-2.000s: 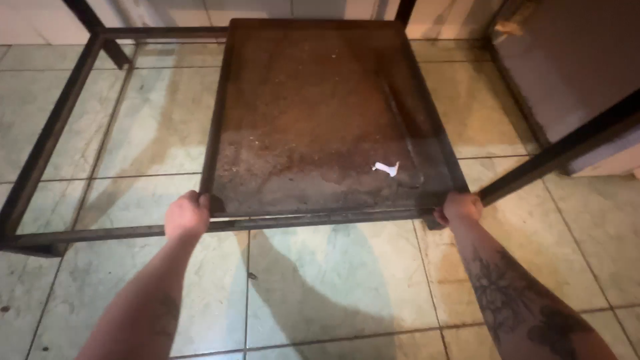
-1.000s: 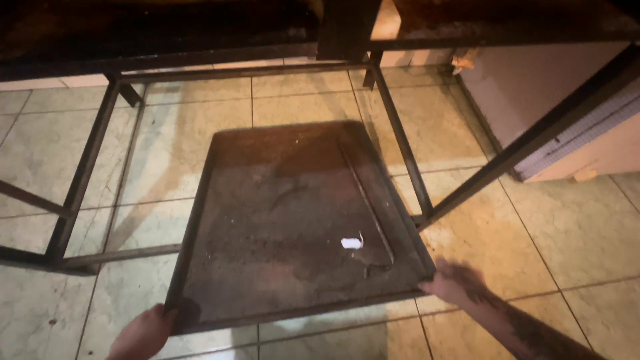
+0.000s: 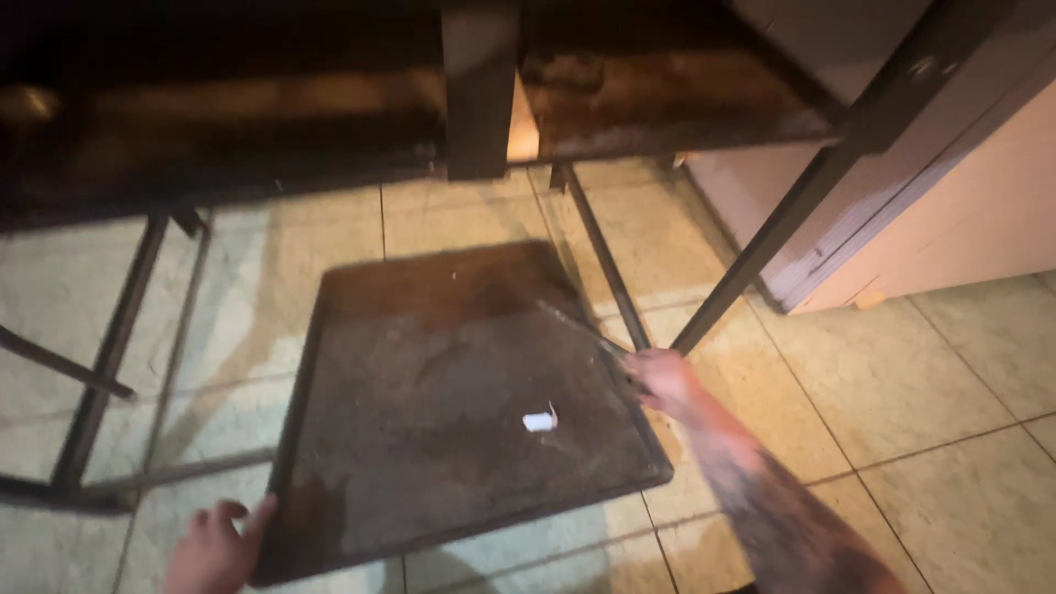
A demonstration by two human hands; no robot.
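A dark, stained metal tray (image 3: pixel 462 371) with a low rim lies tilted in view over the bottom rails of a metal frame. My left hand (image 3: pixel 219 540) is at its near left corner, thumb against the rim; whether the fingers grip it is not clear. My right hand (image 3: pixel 660 379) holds the end of a thin dark rod (image 3: pixel 577 326), which slants across the tray's right part and edge. Near the tray's right side lies a small white scrap (image 3: pixel 539 421).
Dark shelves (image 3: pixel 685 99) of the metal frame span the top. A slanting frame leg (image 3: pixel 759 247) and a bottom rail (image 3: pixel 606 256) stand right of the tray. A pale panel (image 3: pixel 924 206) is farther right. Tiled floor (image 3: pixel 932 445) lies below.
The tray has come out from the frame toward me and turned. My right hand has left the tray's near right corner and taken hold of the rod that lay on the tray.
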